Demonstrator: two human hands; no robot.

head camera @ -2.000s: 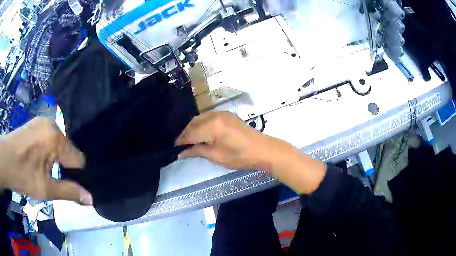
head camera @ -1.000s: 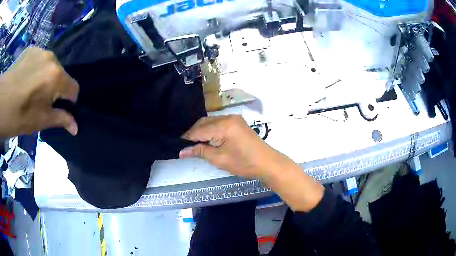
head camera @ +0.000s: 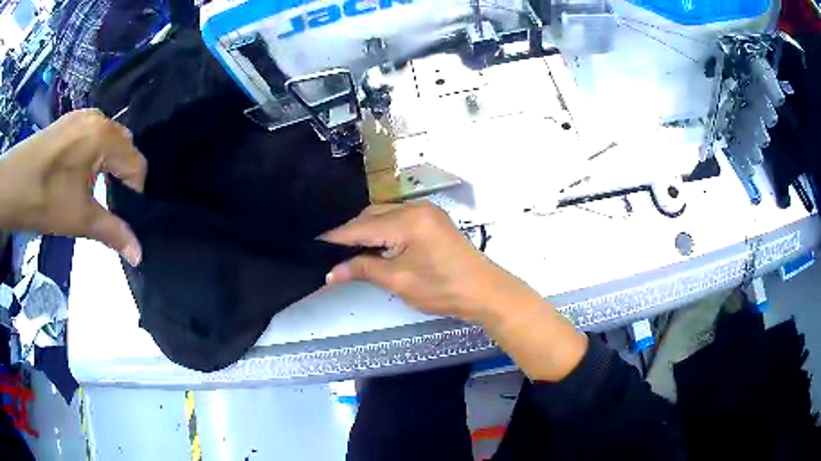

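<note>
A black garment [head camera: 225, 261] lies on the white machine table left of the bed, its rounded lower part reaching the front edge. My left hand [head camera: 85, 185] pinches its left side between thumb and fingers. My right hand [head camera: 419, 257] pinches its right edge, below the presser foot area. The cloth's upper part runs under the sewing machine head [head camera: 270, 45], beside the wire-framed guard [head camera: 322, 97]. The needles cannot be made out clearly.
The pale machine bed [head camera: 486, 135] and a yellow-brown tape patch [head camera: 382, 162] are right of the cloth. A measuring tape [head camera: 630, 304] runs along the table's front edge. Slim tools [head camera: 749, 176] lie at far right. Patterned cloth is at upper left, white scraps [head camera: 38, 306] at left.
The view has shifted. My left hand first rose with the cloth, then came slightly lower and opened its pinch wider. My right hand stays at the right edge.
</note>
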